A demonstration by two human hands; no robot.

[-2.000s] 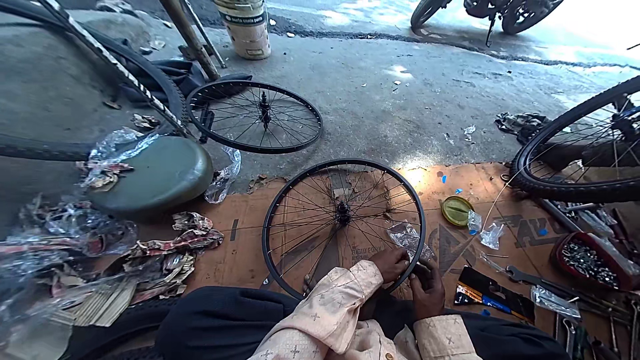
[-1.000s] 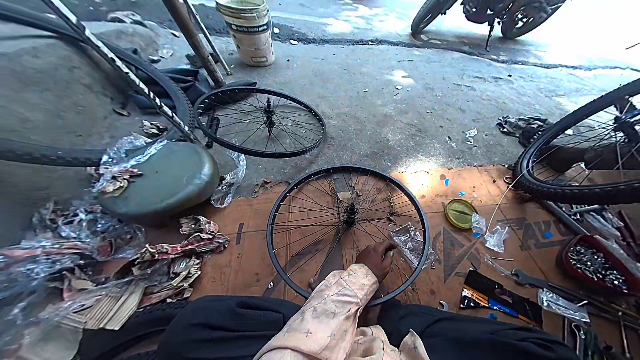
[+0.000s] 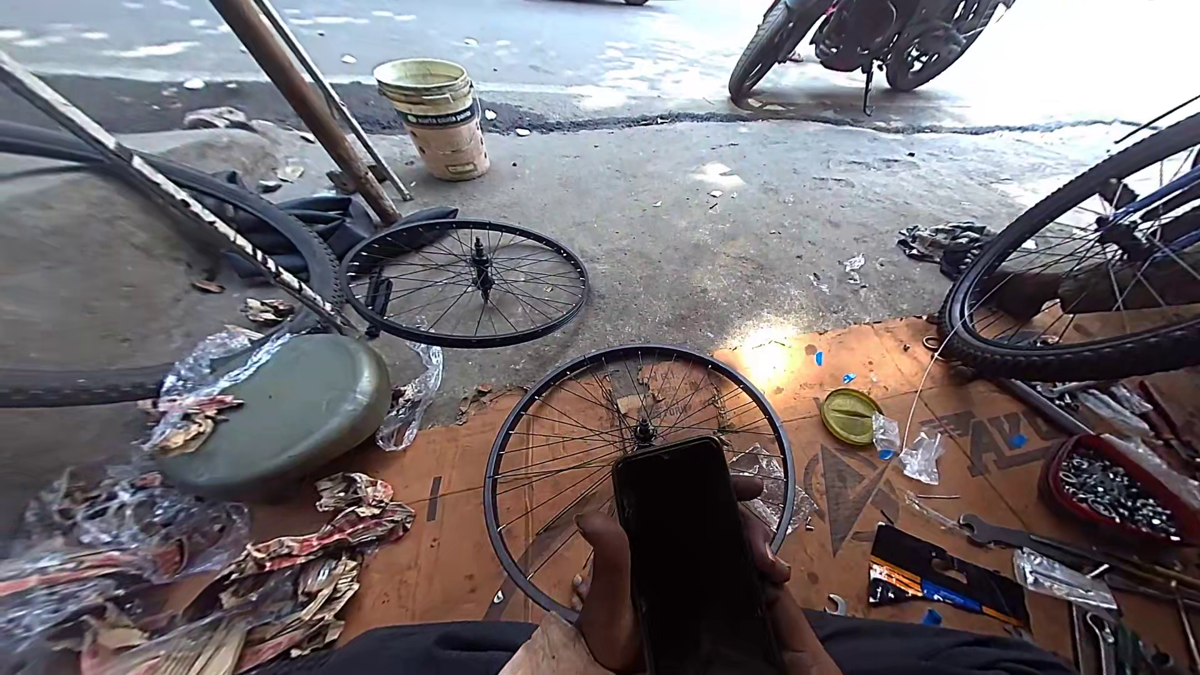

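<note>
A black smartphone (image 3: 694,553) with a dark screen stands upright between my two hands, over the near part of a spoked bicycle wheel rim (image 3: 502,450). My left hand (image 3: 607,591) grips the phone's left edge, its thumb raised beside it. Along the right edge my right hand (image 3: 773,572) holds it with curled fingers. Behind the phone's top shows the wheel's hub (image 3: 644,431). This rim bears no tyre and lies on flattened cardboard (image 3: 441,553). Clear plastic wrap (image 3: 764,478) lies under its right side.
A second tyreless wheel (image 3: 464,339) lies on the concrete beyond. Left are a green rounded seat-like object (image 3: 281,412), a tyre and torn wrapping. At right are a yellow lid (image 3: 851,416), an open-end wrench (image 3: 984,532), a red tray of small metal parts (image 3: 1055,469) and a bicycle wheel with a tyre (image 3: 956,337).
A phone is now held in both hands above the rim. One second ago one hand was over the rim near the plastic wrap, and no phone showed.
</note>
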